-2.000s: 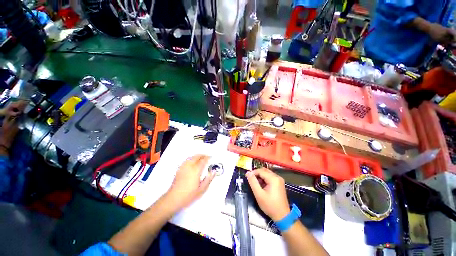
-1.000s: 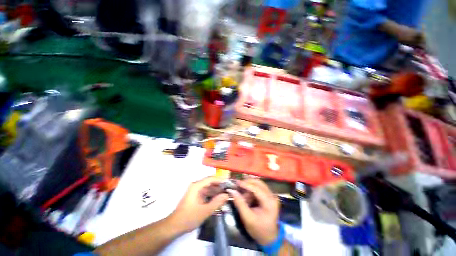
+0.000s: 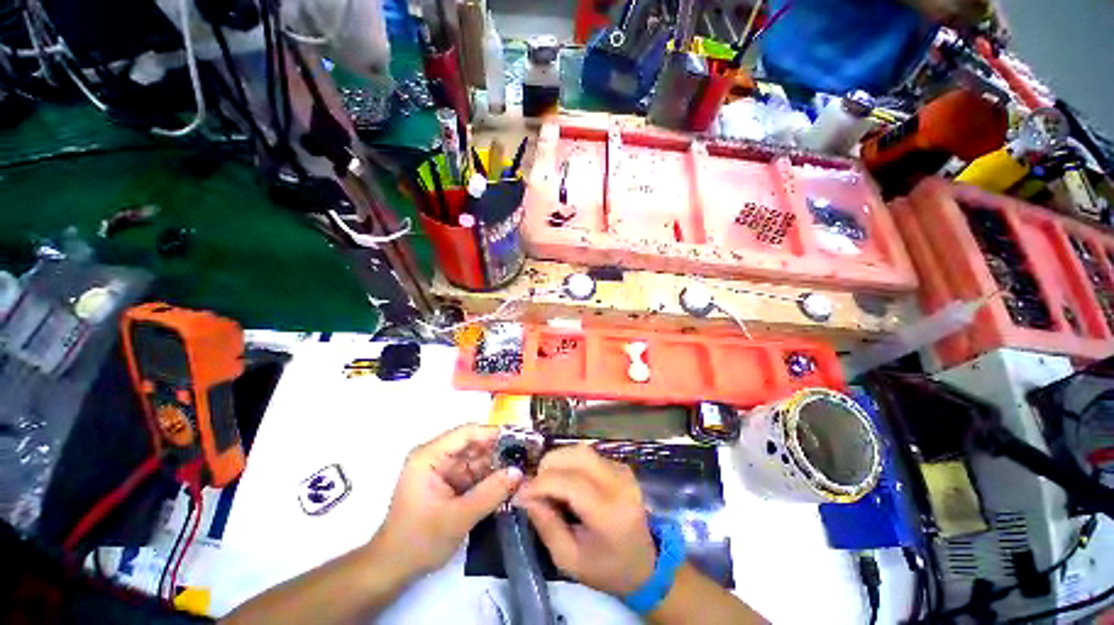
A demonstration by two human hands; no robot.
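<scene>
A small round-cornered watch case (image 3: 518,447), silvery with a dark middle, is held upright in the fingertips of my left hand (image 3: 442,494). My right hand (image 3: 589,513) is against the case's lower right side, its fingers curled; whether it holds a small part or tool is hidden. A thick grey cylindrical tool handle (image 3: 523,568) lies below the case, between my hands, over a black mat (image 3: 702,537). A small white-grey cover with dark marks (image 3: 324,488) lies on the white sheet (image 3: 287,421) at the left.
A narrow red-orange parts tray (image 3: 721,370) lies beyond my hands, with a large pinkish-red tray (image 3: 721,263) behind it. A whitish open cylinder (image 3: 812,446) stands right of the mat. An orange multimeter (image 3: 183,391) with leads is at the left. A red pen cup (image 3: 452,244) stands behind.
The view has shifted right, so things appear further left. My hands, apart two seconds ago, are together at the case. The cover shows on the sheet, away from my left hand.
</scene>
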